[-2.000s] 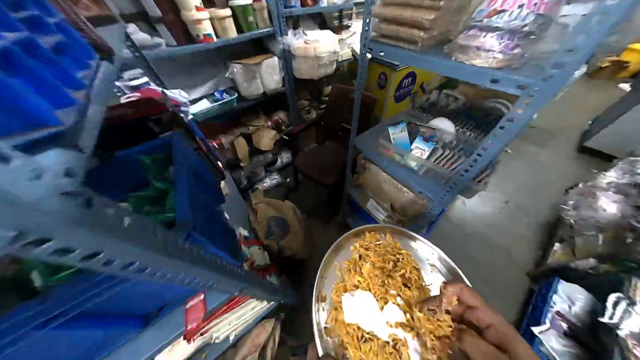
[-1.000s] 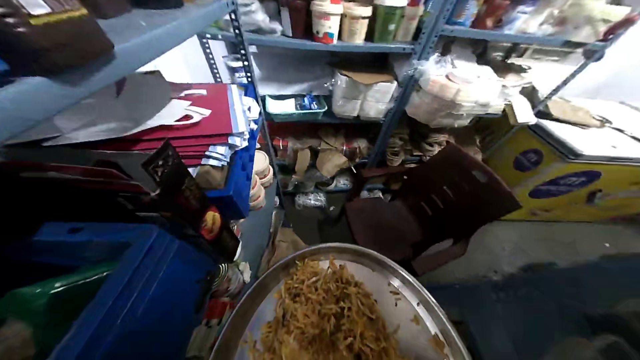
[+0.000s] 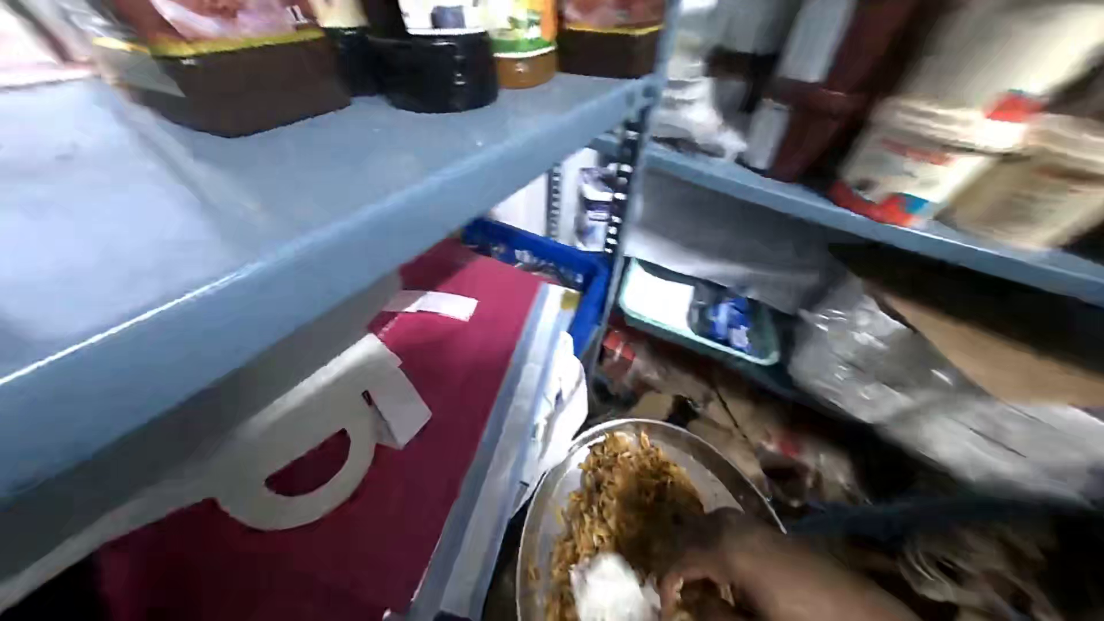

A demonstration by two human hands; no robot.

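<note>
A round steel plate (image 3: 539, 517) lies low in the view, close beside the shelving. On it is a heap of brown-yellow cooked rice (image 3: 625, 492) with a white, creamy lump (image 3: 611, 588) near the bottom edge. My right hand (image 3: 742, 565) reaches in from the lower right, its fingers down in the rice; blur hides whether they are closed on any of it. My left hand does not show, and what supports the plate is hidden.
A blue-grey metal shelf (image 3: 345, 224) with jars and boxes juts across the upper left. Below it are maroon sheets (image 3: 431, 483) with a white cut-out. Behind stand a shelf upright (image 3: 628, 190), a green tray (image 3: 699, 341) with packets, a blue crate (image 3: 595, 297) and plastic-wrapped goods (image 3: 871, 371).
The view has swung strongly left toward the shelves. My right hand, out of sight one second ago, is now in the rice. The chair seen then is out of view.
</note>
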